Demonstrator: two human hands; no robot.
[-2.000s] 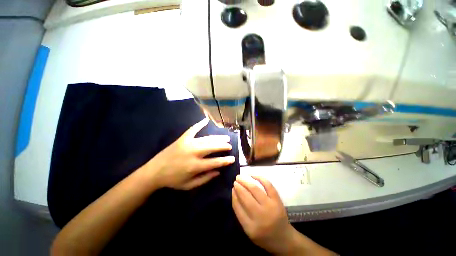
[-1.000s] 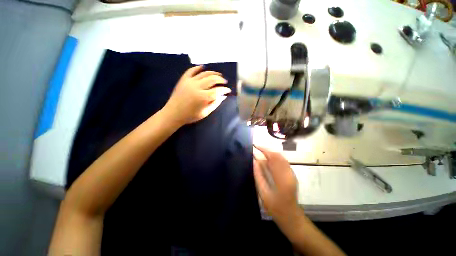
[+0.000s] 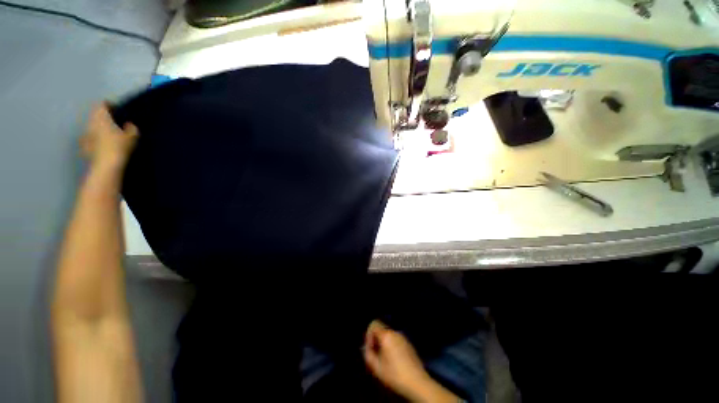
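A large, very dark cloth panel (image 3: 260,157) spreads over the table's left part and hangs over the front edge toward my lap. Its right edge runs up to the lit needle area (image 3: 398,142) of the sewing machine (image 3: 615,71). My left hand (image 3: 110,138) is at the far left and grips the cloth's outer left edge. My right hand (image 3: 390,358) is low over my lap with its fingers curled at the dark cloth; the pinched part is hard to make out.
Slim metal snips (image 3: 579,195) lie right of the needle. A black rounded pad (image 3: 519,118) lies on the bed under the arm. A metal fitting (image 3: 670,161) is at the right. The table's front edge (image 3: 504,258) runs across. A grey partition (image 3: 47,94) stands left.
My left hand has moved from near the needle out to the cloth's far left edge. My right hand has dropped from the seam edge to my lap. The cloth's left side is pulled outward.
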